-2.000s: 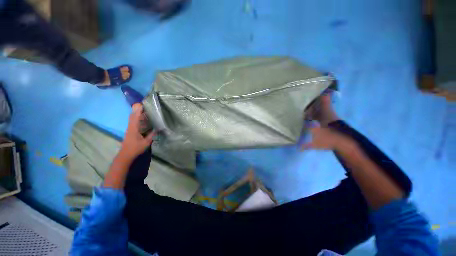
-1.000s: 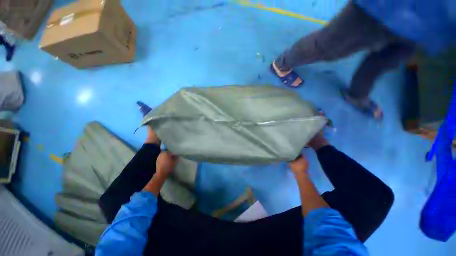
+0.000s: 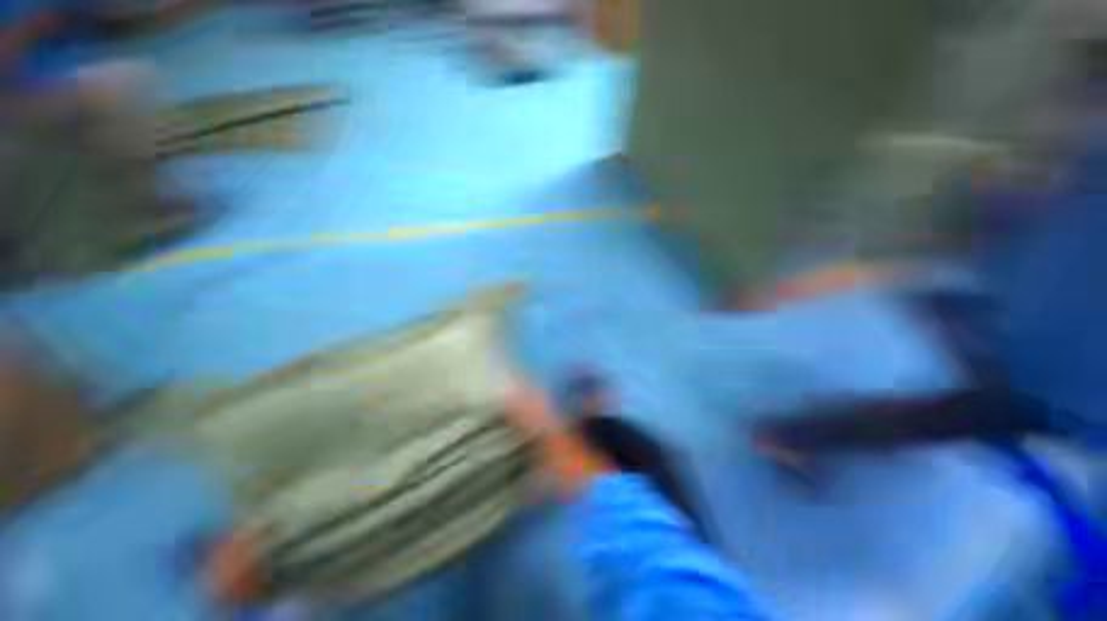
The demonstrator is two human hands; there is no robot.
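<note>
The frame is strongly blurred. A grey-green woven-bag parcel (image 3: 376,425) is tilted in front of me at the lower left, its lower side creased. My right hand (image 3: 546,437) is on its right end, with the blue sleeve behind it. My left hand (image 3: 237,568) shows as a small blurred patch at the parcel's lower left corner; its fingers cannot be made out. The hidden sides of the parcel do not show.
A large green stack (image 3: 777,134) stands at the upper right. A person's dark leg (image 3: 898,419) and blue clothing are at the right. A yellow line (image 3: 401,233) crosses the blue floor. Blurred brown and green objects are at the left.
The view has swung to the right and up. The parcel now appears lower left and tilted, still between my hands. The brown carton has left the view and the large green stack has come in.
</note>
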